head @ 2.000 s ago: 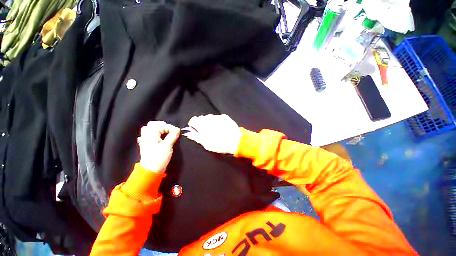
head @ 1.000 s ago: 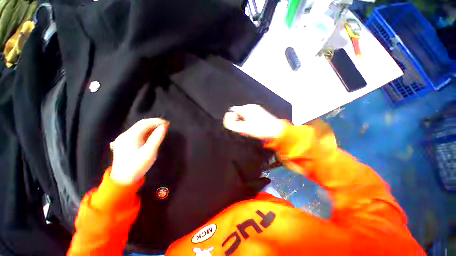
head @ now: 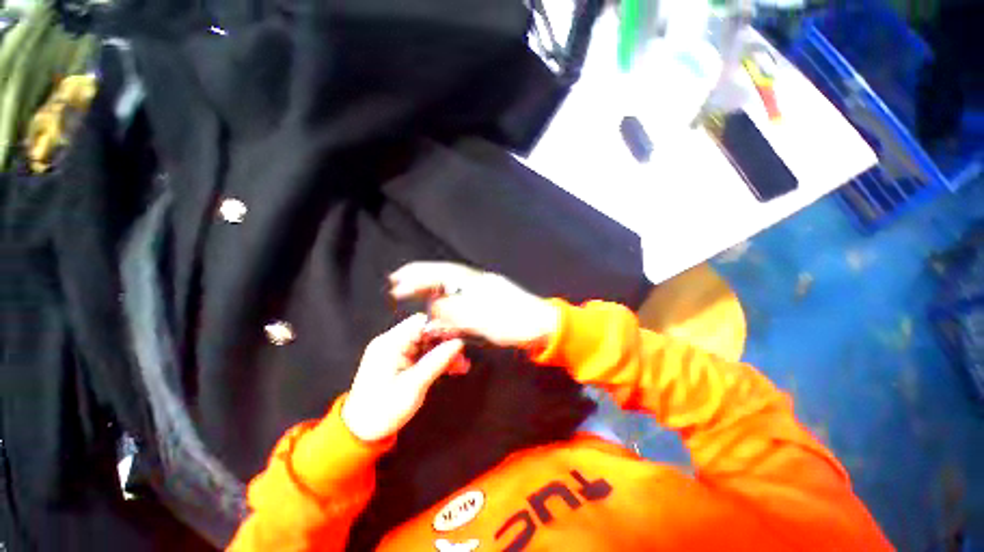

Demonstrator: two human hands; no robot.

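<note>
A black overcoat (head: 324, 216) lies spread in front of me, with pale round buttons (head: 232, 209) on its front and a strip of shiny grey-black lining (head: 154, 323) along its left part. My left hand (head: 397, 377) is over the lower part of the coat, thumb and fingers curled and partly apart. My right hand (head: 475, 305) is just above and to the right of it, its fingers reaching over the left fingertips. The hands meet or overlap. The picture is blurred, and I cannot tell whether cloth, a thread or a small tool is between the fingers.
A white board (head: 691, 205) at the right holds a black smartphone (head: 755, 157), a small dark oval object (head: 636, 139), an orange-red handled tool (head: 767, 95) and clear plastic items. A blue basket (head: 863, 108) stands beyond it. A yellowish stool (head: 701, 314) is below the board. Olive cloth lies at upper left.
My hands were apart a second ago and have come together over the coat. The left hand moved right and the right hand moved left and slightly down. The stool has come into view.
</note>
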